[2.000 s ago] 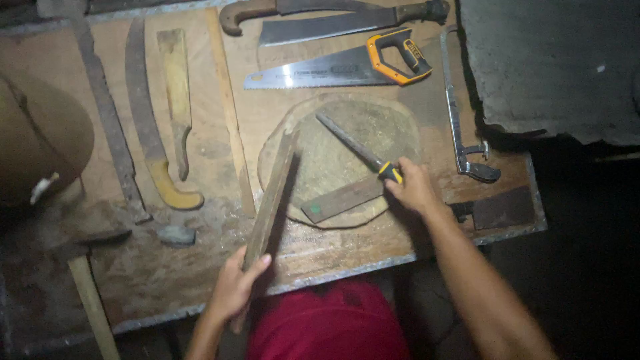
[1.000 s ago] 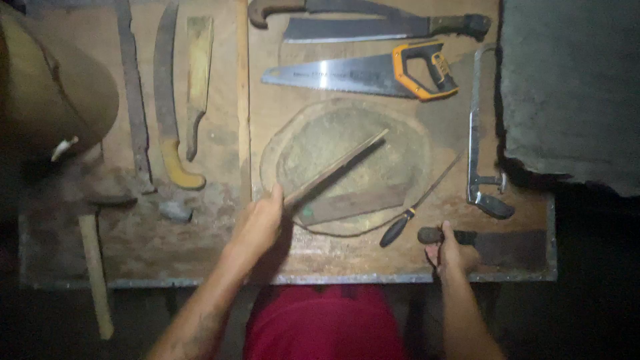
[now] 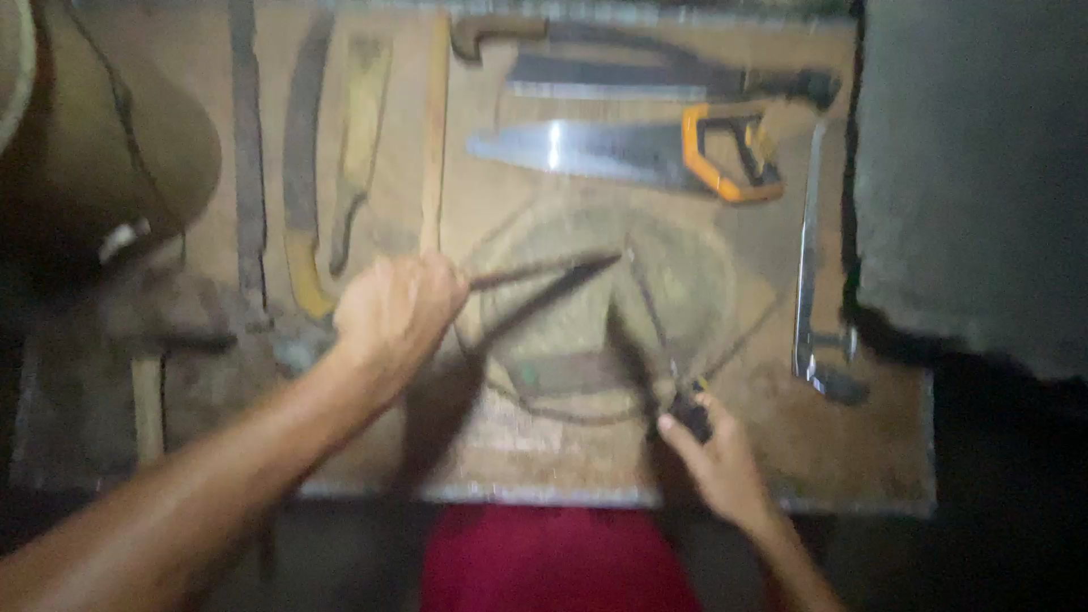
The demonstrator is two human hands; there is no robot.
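Note:
My left hand (image 3: 404, 310) is closed round a narrow flat strip (image 3: 544, 269), which points right above a round wooden block (image 3: 595, 331). My right hand (image 3: 718, 455) grips the dark handle (image 3: 687, 412) of a blade that shows almost edge-on, tilted up and left over the block's right part. Just beside that hand, a thin file (image 3: 748, 333) lies slanting on the table, its handle mostly hidden. A flat dark bar (image 3: 578, 374) with a green mark rests on the block's near part. Blur hides fine detail.
Beyond the block lie an orange-handled handsaw (image 3: 595, 153) and a machete (image 3: 612, 78). A hacksaw (image 3: 807, 255) is at the right, near a dark slab (image 3: 969, 187). Curved blades (image 3: 306, 127), a wooden stick (image 3: 437, 127) and a hammer (image 3: 149, 399) are at the left.
The file was in my right hand two seconds ago and now lies down. My right hand has lifted the dark-handled blade from the table's right side and moved left. My left hand still holds the strip.

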